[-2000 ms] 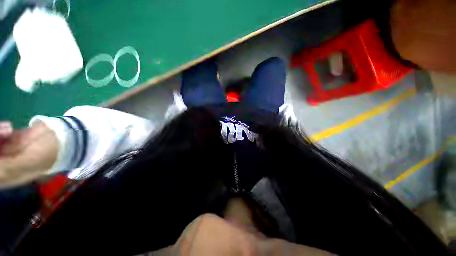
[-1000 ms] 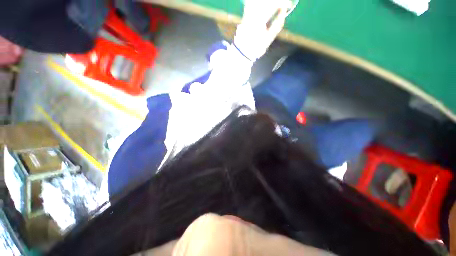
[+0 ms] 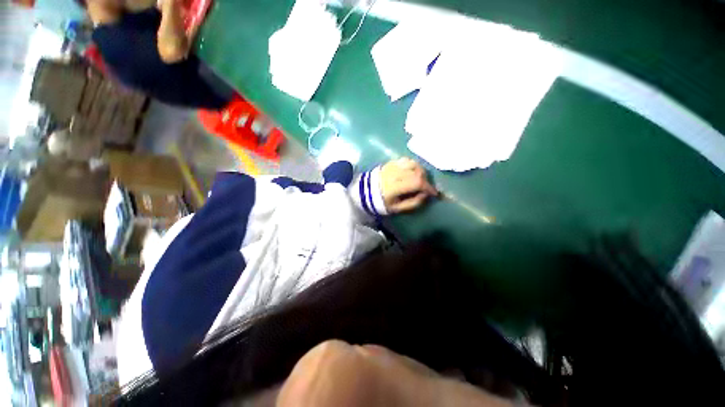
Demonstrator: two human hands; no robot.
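Note:
My left hand, in a white sleeve with navy stripes, is over the green bench with its fingers curled. A thin yellowish line runs from its fingertips; I cannot tell whether the hand holds it. A fanned white stack, likely cartons, lies beyond the hand. Smaller white papers touch its left side. Another white pile lies farther left. Two thin pale loops lie between that pile and my hand. My right hand is not in view.
A long white strip borders the bench at the far side. A white item with purplish print is at the right edge. Another person's arm and a red stool are upper left. Cardboard boxes stand at left. Dark hair covers the lower middle.
The view has swung to show the bench with its white stacks and loops. My left hand, earlier blurred at the bench edge, now shows over the green surface with curled fingers.

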